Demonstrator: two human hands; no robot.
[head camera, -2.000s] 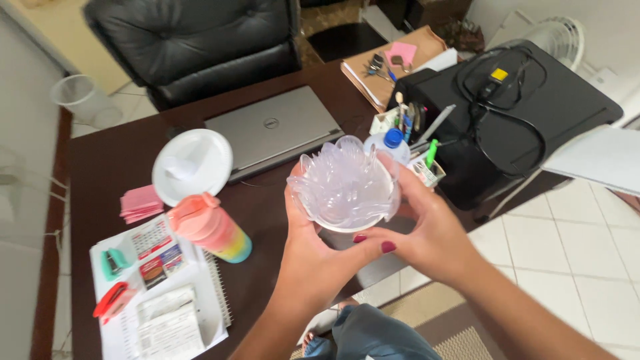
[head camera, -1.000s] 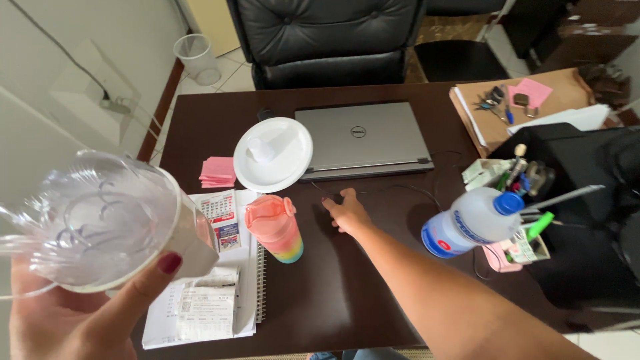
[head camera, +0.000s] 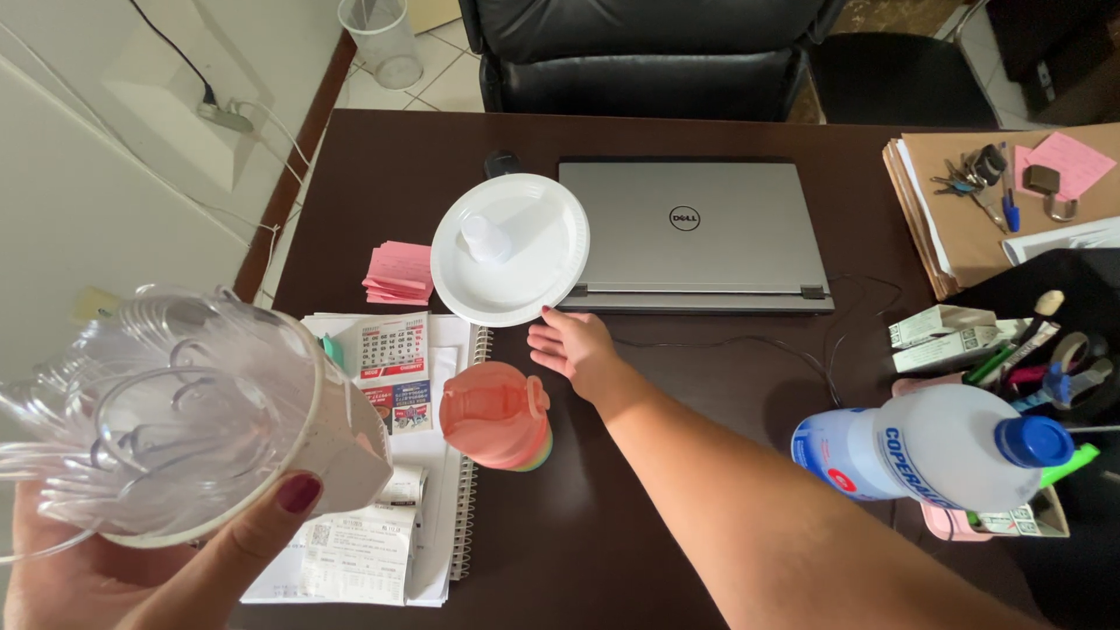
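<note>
My left hand (head camera: 201, 560), at the lower left, grips a white cup (head camera: 337, 437) packed with clear plastic cutlery (head camera: 175, 411). My right hand (head camera: 573, 348) reaches across the desk; its thumb is at the near rim of a white plastic plate (head camera: 542, 284), and whether it presses on it I cannot tell. A small white translucent cup (head camera: 486, 241) lies on the plate. The plate overlaps the left edge of a closed silver Dell laptop (head camera: 691, 219). Just left of my right hand stands a coral tumbler (head camera: 494, 416) with a lid.
Pink notes (head camera: 399, 273), a spiral notebook (head camera: 464, 490) and receipts (head camera: 359, 556) are at left. On the right are a plastic bottle (head camera: 927, 446) with a blue cap, pens, scissors (head camera: 1067, 372), and folders (head camera: 954, 236) bearing keys (head camera: 976, 179). A black chair (head camera: 643, 61) stands behind the desk.
My hands were together around the cup of cutlery; now my left alone holds it at the left. Over the last second my right hand has come to the plate's near rim.
</note>
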